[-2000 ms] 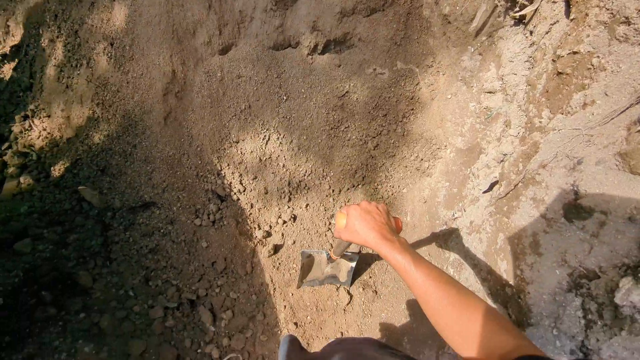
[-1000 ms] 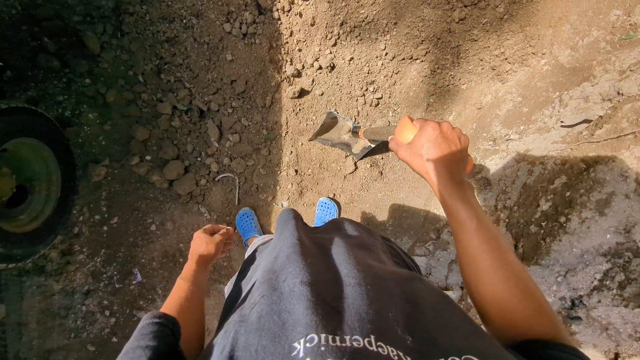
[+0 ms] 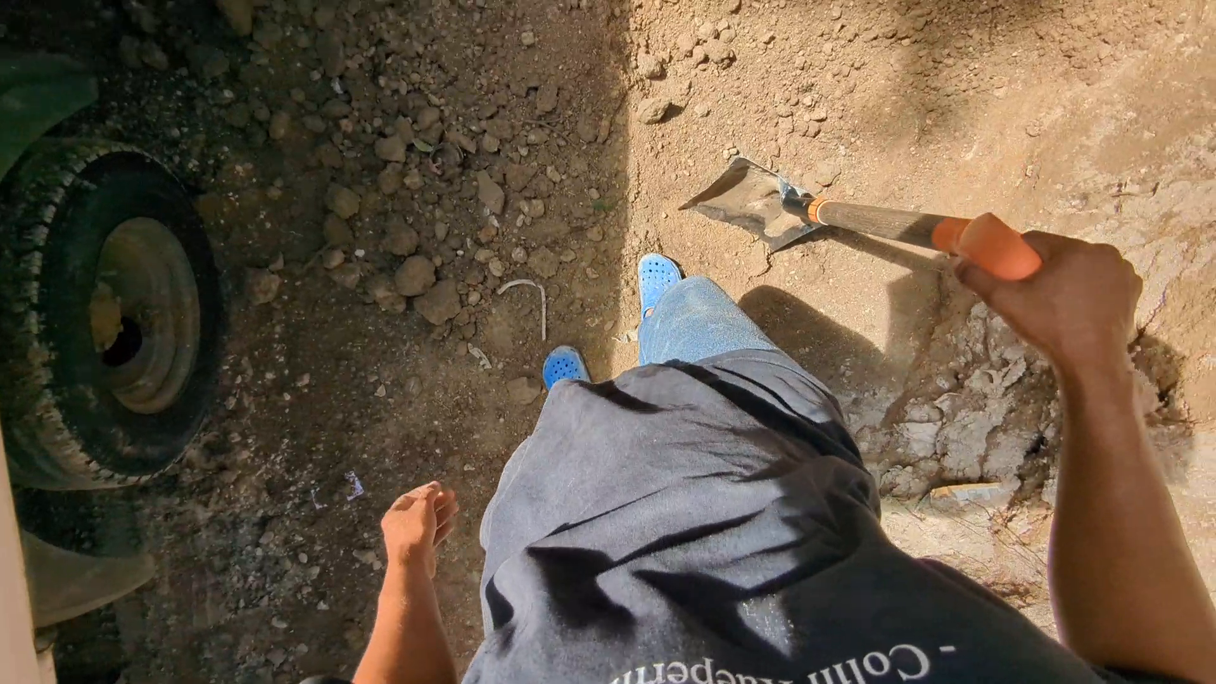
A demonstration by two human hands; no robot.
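Note:
My right hand (image 3: 1078,294) is closed around the orange-topped handle of a shovel (image 3: 879,220) at the right of the head view. The shaft slants down to the left, and the square metal blade (image 3: 750,201) lies at the sunlit dirt, a little beyond my feet. My left hand (image 3: 418,522) hangs low at the left of my body, holding nothing, with its fingers loosely curled and partly apart. Between the arms is my dark shirt (image 3: 665,475), which bears writing. Below it show blue jeans (image 3: 703,318) and blue perforated clogs (image 3: 657,277).
A vehicle's wheel (image 3: 123,313) with a dusty rim stands at the far left in shade. Loose stones (image 3: 418,275) and clods lie on the dirt left of my feet. Rough, pale rocky ground (image 3: 978,408) is at the right, by my right forearm.
The view has swung down and left, bringing my body and the wheel into sight. My right hand has kept hold of the shovel. My left hand, out of view two seconds ago, now shows.

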